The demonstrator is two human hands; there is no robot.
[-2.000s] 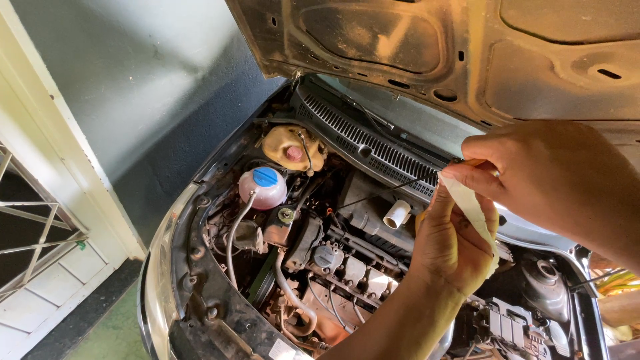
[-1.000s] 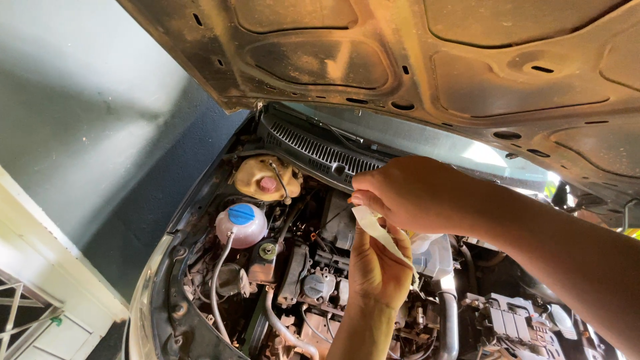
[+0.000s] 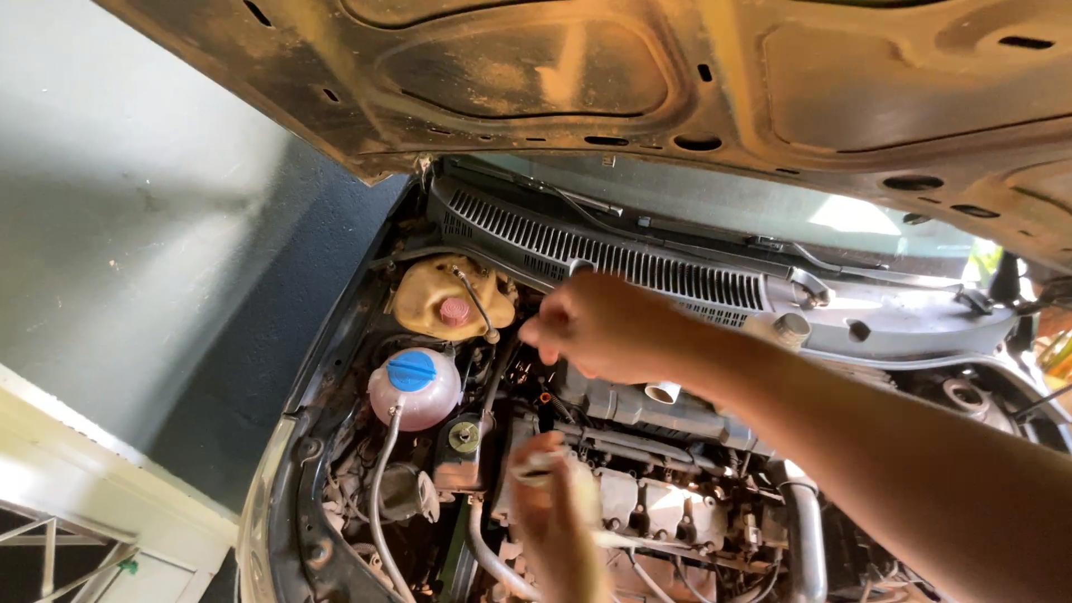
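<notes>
My right hand is over the back of the engine bay, right of the yellowed reservoir with a reddish cap. Its fingertips are pinched together, and whether a thin rod is between them cannot be made out. Below it, my left hand is blurred over the front of the engine, its fingers curled around a pale strip of cloth or paper. Left of both hands is a round translucent coolant reservoir with a blue cap. A short white tube end shows beneath my right forearm.
The raised hood spans the top, above the windshield and slotted cowl grille. The fender edge runs down the left, beside a wall and white metal door. Hoses and a silver pipe cross the bay.
My hands, close together around the pale strip before, are now apart: the right above, the left lower. The thin dark rod seen extending from them two seconds ago is not discernible now.
</notes>
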